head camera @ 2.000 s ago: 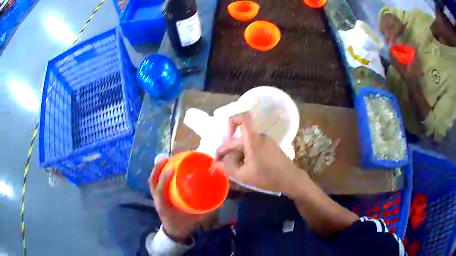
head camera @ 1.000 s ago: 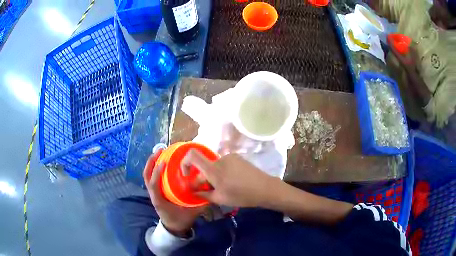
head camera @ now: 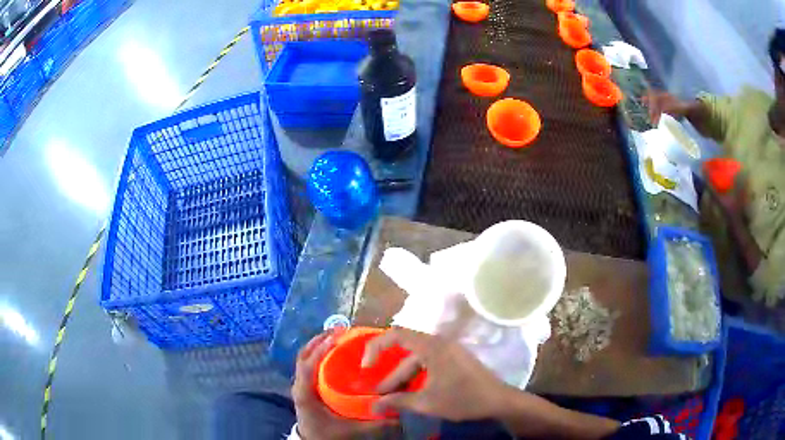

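My left hand holds an orange cup from its left side and below, with the open side up. My right hand reaches over the cup with its fingers inside; whether they pinch a small part cannot be seen. A white tub of cloudy pale liquid stands on the brown board, with a crumpled white rag under and beside it. A loose pile of small clear parts lies right of the tub.
Orange cups sit on the mesh conveyor. A dark bottle, shiny blue round object and blue trays stand left of it. A blue crate is at left. A blue parts bin and another person are at right.
The camera view has tilted up, showing more of the conveyor, several more cups and a crate of yellow parts. My right hand moved from above the rag to inside the cup and remains there.
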